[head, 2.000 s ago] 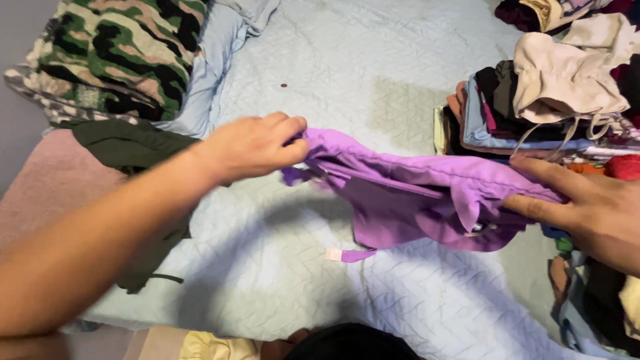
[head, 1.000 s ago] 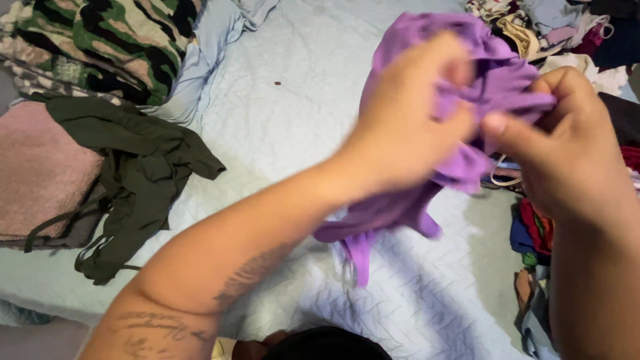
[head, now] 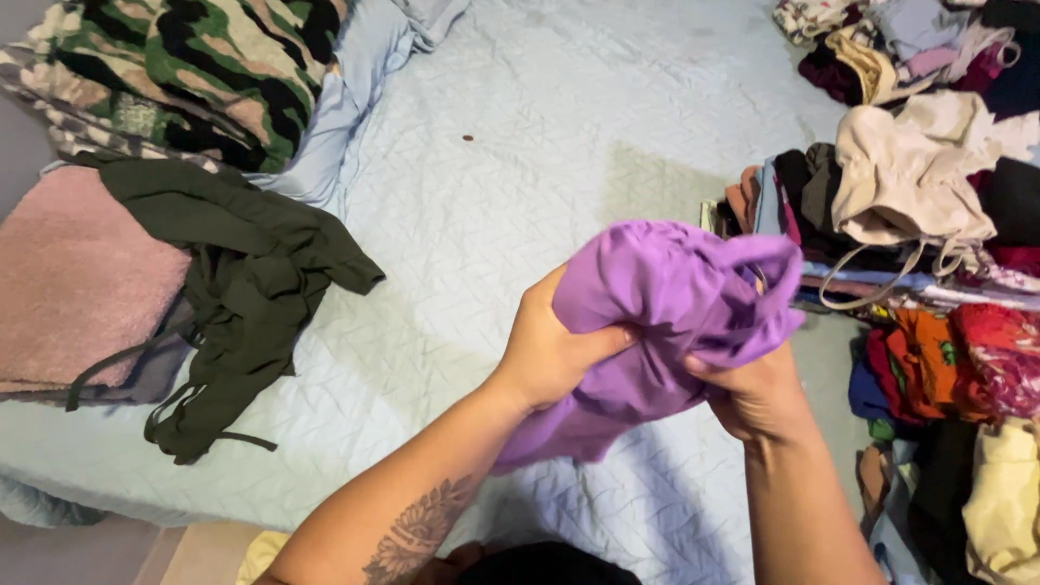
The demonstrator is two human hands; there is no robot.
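A purple cloth garment is bunched up between my two hands, above the light blue quilted bedspread. My left hand grips its left side, the thumb pressed on the cloth. On the lower right, my right hand holds the same garment, its fingers partly hidden by the fabric. A loop of purple cloth stands out at the garment's upper right. The lower end hangs down behind my left wrist.
A dark green garment with straps lies at the left, partly over a folded pink towel. Behind them is a camouflage blanket. Along the right are stacked folded clothes, a cream top with straps and red and orange garments.
The purple garment was stretched between my hands two seconds ago; now it is bunched, with my hands closer together. Since one second ago, both hands have come lower with it.
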